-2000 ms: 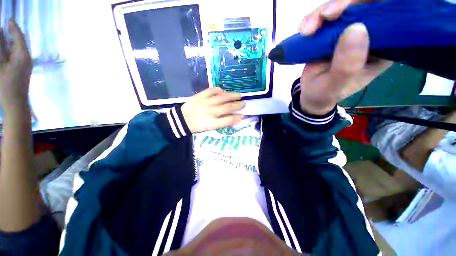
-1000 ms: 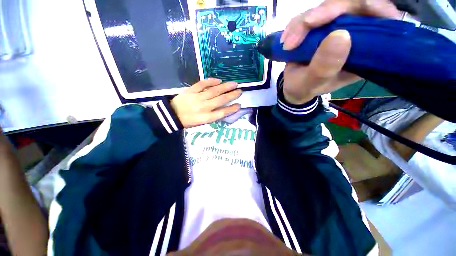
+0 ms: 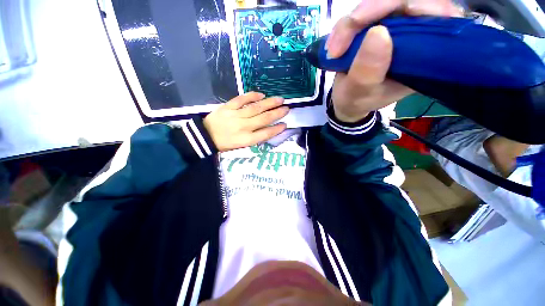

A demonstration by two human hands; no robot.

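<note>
A blue electric screwdriver [image 3: 454, 57] lies across the upper right, held in my right hand [image 3: 367, 75]. Its dark tip points left at the right edge of a green circuit board [image 3: 278, 66]; whether it touches cannot be told. The board sits in the right half of a white-rimmed housing [image 3: 173, 112], with a dark, shiny panel [image 3: 173, 54] in the left half. The housing's top is cut off by the picture's edge. My left hand [image 3: 248, 122] rests flat, fingers apart, at the near edge of the housing below the board, holding nothing visible.
The white bench [image 3: 60, 89] surrounds the housing. A black cable [image 3: 460, 158] runs at the right, near another person's arm [image 3: 505, 152]. A cardboard box [image 3: 430, 194] stands below at the right. Clear plastic [image 3: 15, 36] lies at the upper left. A blurred person's arm shows at the lower left.
The housing sits higher in view than two seconds ago. The screwdriver now tilts down to the right, its tip beside the board's middle. The neighbour's arm at left has moved down.
</note>
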